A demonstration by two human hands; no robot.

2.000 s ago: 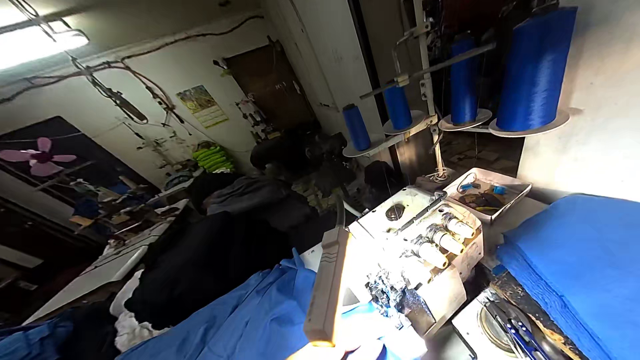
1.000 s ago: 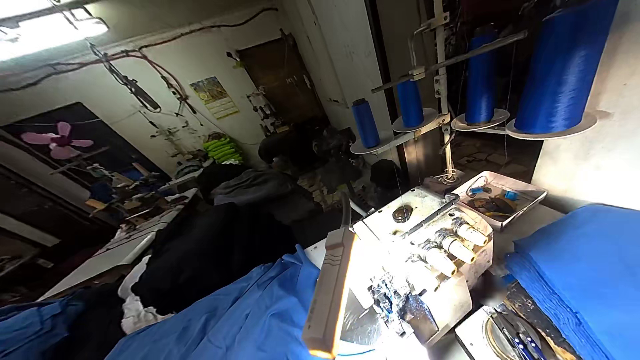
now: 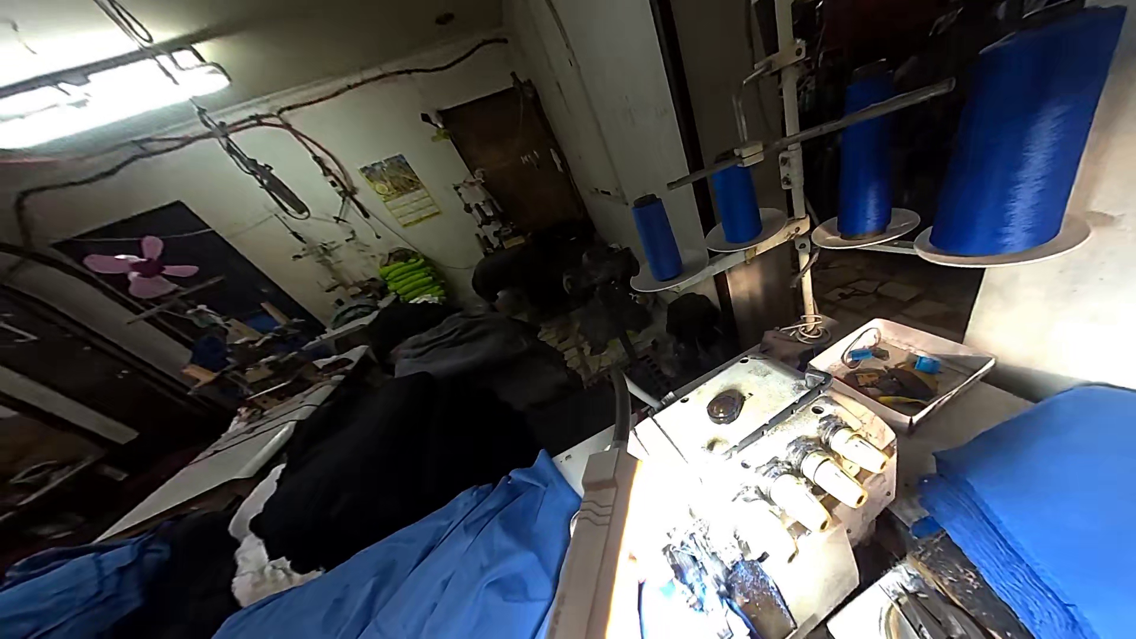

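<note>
Neither of my hands shows in the head view. An overlock sewing machine stands at the lower centre right, with several tension knobs on its front and a lit lamp housing before it. Blue fabric lies along the left side of the machine. At the right edge rests a stack of folded blue fabric. Metal tools, perhaps scissors or tweezers, lie at the bottom. Blue thread cones stand on a rack above the machine.
A shallow tray with small items sits behind the machine, below the thread stand's pole. Dark cloth is heaped to the left beside a long white table. A pink fan and a fluorescent light are farther off.
The view has shifted somewhat. A bit of what may be a hand at the bottom edge beneath the lamp two seconds ago no longer shows.
</note>
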